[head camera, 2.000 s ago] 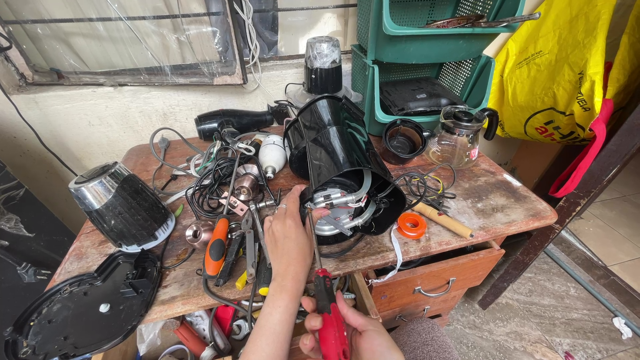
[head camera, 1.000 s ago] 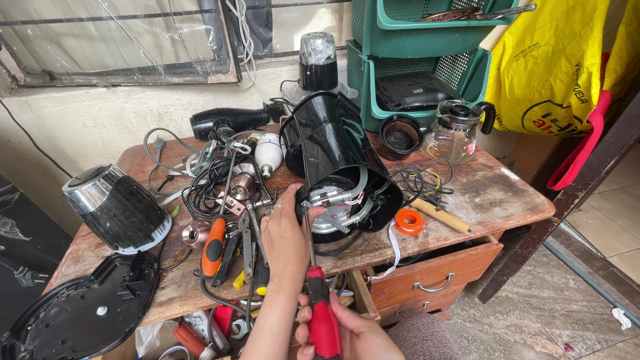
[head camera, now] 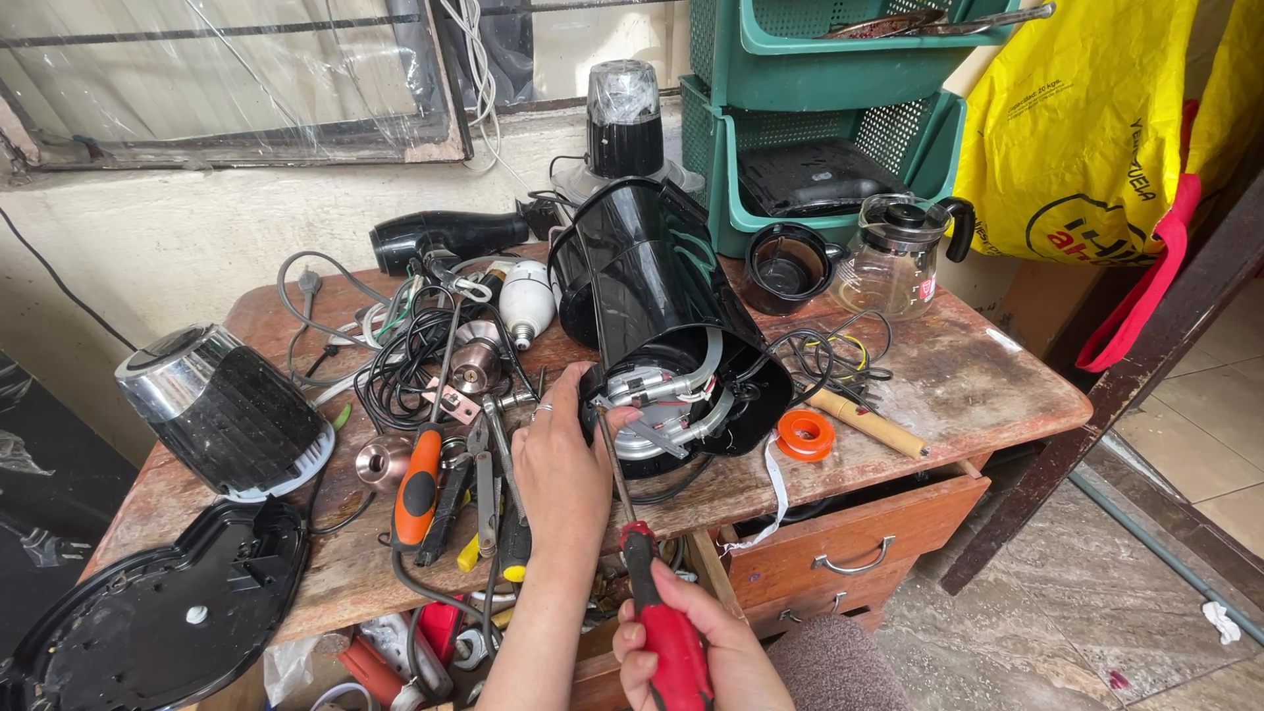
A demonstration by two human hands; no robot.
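Observation:
A black plastic coffee maker body [head camera: 657, 286] lies on its side on the worn wooden table, its open base facing me. Inside the base show a metal heating element [head camera: 647, 434], pale hoses and wires. My left hand [head camera: 565, 464] grips the left rim of the base, with the thumb near the screwdriver's tip. My right hand [head camera: 691, 642] is closed around the red and black handle of a screwdriver [head camera: 667, 632]. The shaft runs up into the left side of the base, beside my left thumb; the exact contact point of the tip cannot be seen.
Left of the body lie an orange-handled screwdriver [head camera: 417, 489], pliers, cables, a light bulb [head camera: 526, 301] and a black base cover [head camera: 178, 612]. To the right are orange thread tape [head camera: 805, 435], a wooden handle [head camera: 864, 419] and a glass carafe [head camera: 889, 259]. An open drawer [head camera: 859, 543] juts out below.
Both hands keep their hold on the base and the screwdriver. The right hand and the red handle have shifted slightly and turned a little; the coffee maker body stays in place.

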